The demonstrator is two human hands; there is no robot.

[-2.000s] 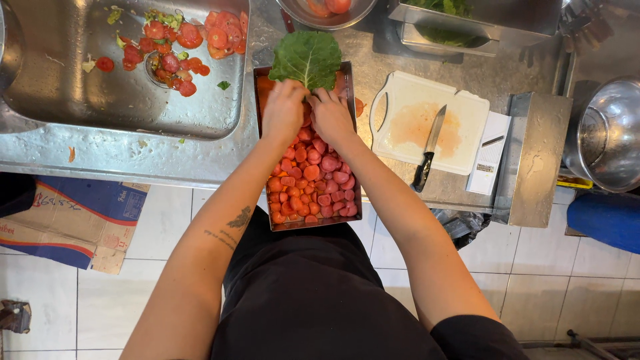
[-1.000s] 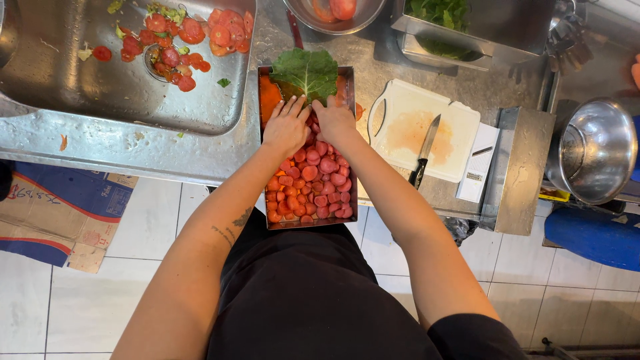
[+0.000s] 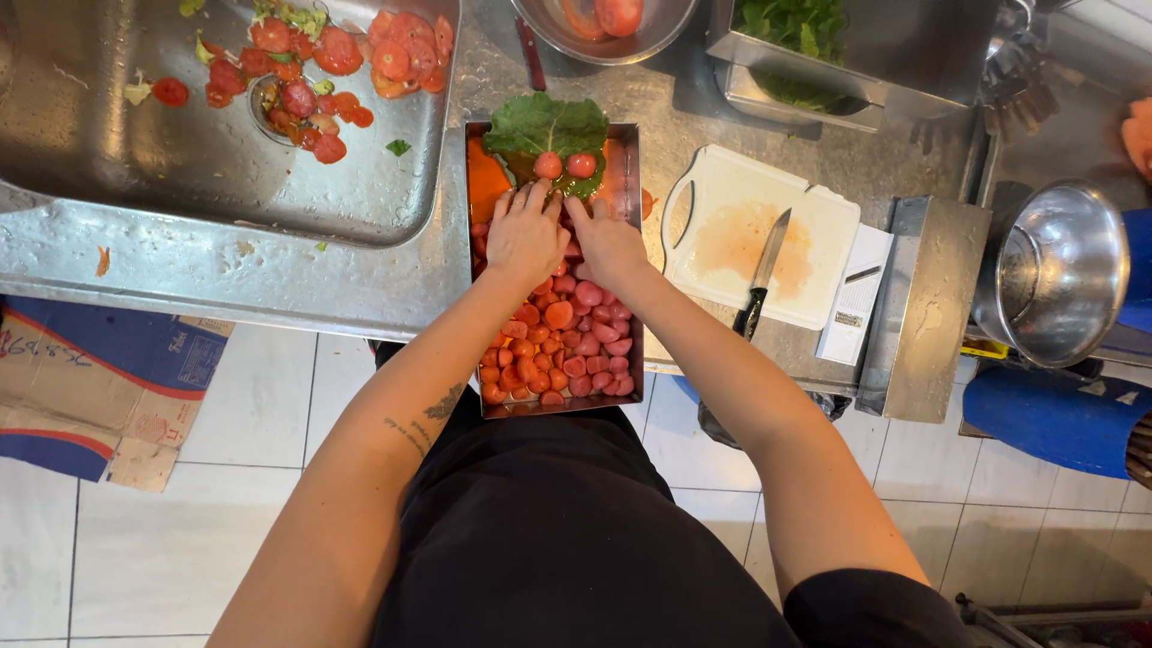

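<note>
A rectangular metal pan point(image 3: 642, 360) stands at the counter's front edge, filled in its near part with small red and orange rounded pieces point(image 3: 558, 315), perhaps tomatoes. At its far end a large green leaf point(image 3: 549, 126) lies over orange liquid, with two red pieces point(image 3: 564, 166) on its lower part. My left hand point(image 3: 524, 232) is on the left, fingers spread at the leaf's near edge. Beside it my right hand point(image 3: 607, 241) reaches into the pan, its fingertips close to the left hand's. Whether either hand grips anything is hidden.
Left is a steel sink point(image 3: 342, 211) with tomato slices point(image 3: 409, 54) and scraps. A white cutting board point(image 3: 720, 270) with a knife point(image 3: 772, 261) lies right, beside a white slicer point(image 3: 855, 292). Behind are a steel bowl point(image 3: 661, 40) and metal containers point(image 3: 864, 81) with greens. Another bowl point(image 3: 1071, 270) stands far right.
Two red pieces now show on the leaf, where none were visible before. Both hands have shifted slightly toward me from the leaf since the earliest frame.
</note>
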